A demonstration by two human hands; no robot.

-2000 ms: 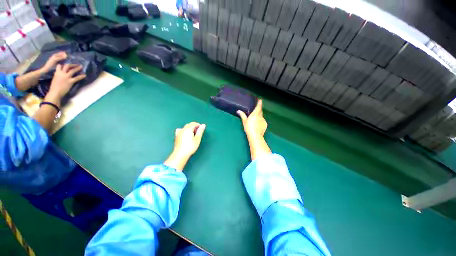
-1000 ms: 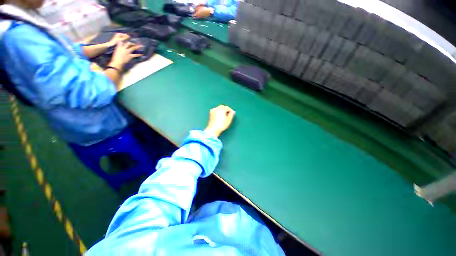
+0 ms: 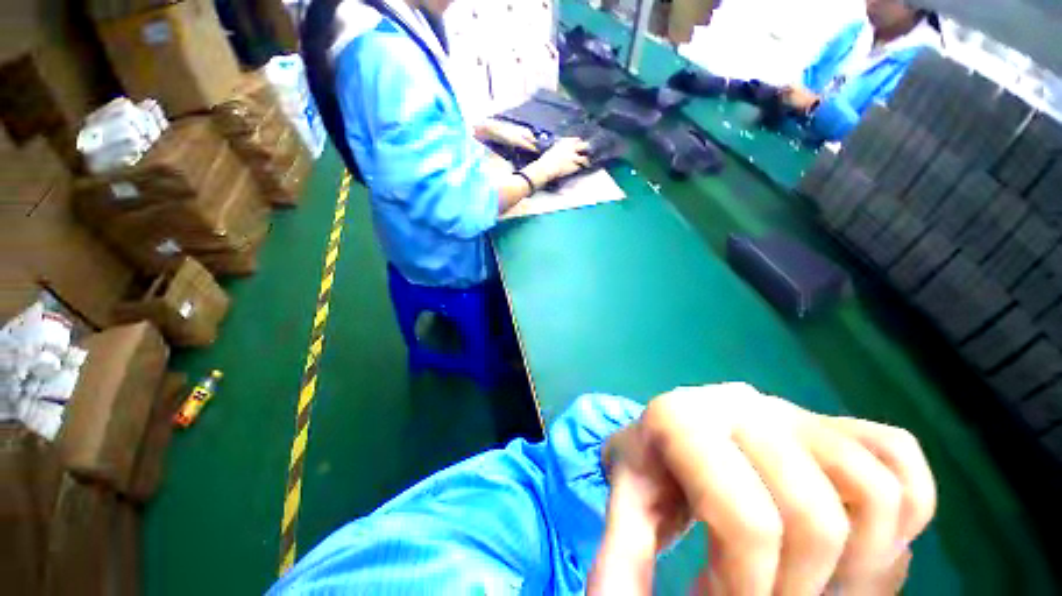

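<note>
My left hand (image 3: 774, 495) is large and close to the camera at the bottom right, partly cut off by the lower edge. Its fingers are curled in and nothing shows in them; the palm side is hidden. My right hand is out of the picture. A dark packed parcel (image 3: 790, 274) lies on the darker green strip beyond the green bench (image 3: 606, 314), apart from my hand.
A person in a blue smock (image 3: 413, 151) works on dark bags at the bench's far end, beside a blue stool (image 3: 454, 332). Another person (image 3: 850, 76) is across the line. Grey boxes (image 3: 955, 221) are stacked at right. Brown cartons (image 3: 175, 192) are piled at left beyond a yellow-black floor line (image 3: 309, 390).
The view has swung left, bringing in the floor and cartons. My left hand has come up close to the camera. My right hand let go of the parcel and left the picture.
</note>
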